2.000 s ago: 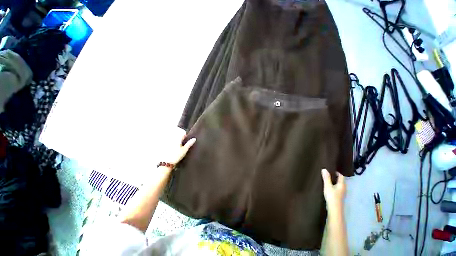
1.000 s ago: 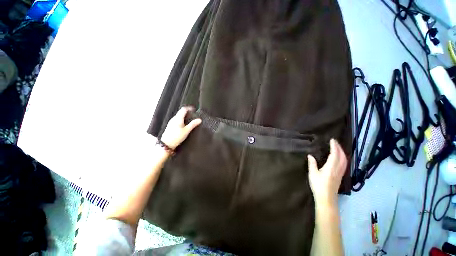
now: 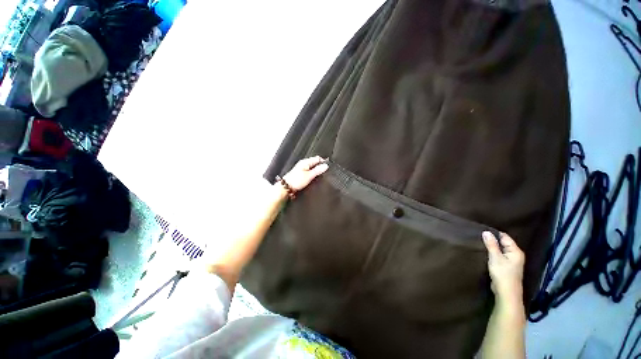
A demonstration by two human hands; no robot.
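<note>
Brown wide-leg shorts (image 3: 337, 259) lie nearest me, waistband away from me, lower end towards my body. Their flat front waistband (image 3: 429, 221) has a dark round button (image 3: 398, 212) at the middle, and the ribbed back band shows just behind it. My left hand (image 3: 306, 173) pinches the left end of the waistband. My right hand (image 3: 504, 256) pinches the right end, thumb on top. Beneath and beyond lies a layered stack of matching brown garments (image 3: 485, 133). The lower edge of the shorts is partly cut off by the frame.
A white-covered table (image 3: 232, 98) spreads to the left of the stack. Black hangers (image 3: 597, 238) lie tangled at the right. Dark clothing heaps (image 3: 77, 210), a beige cloth (image 3: 67, 66) and dark rolls (image 3: 49, 315) are at the left.
My hands moved from the sides of the shorts up to the waistband ends and now grip them. The shorts shifted towards me over the stack. The view has turned left.
</note>
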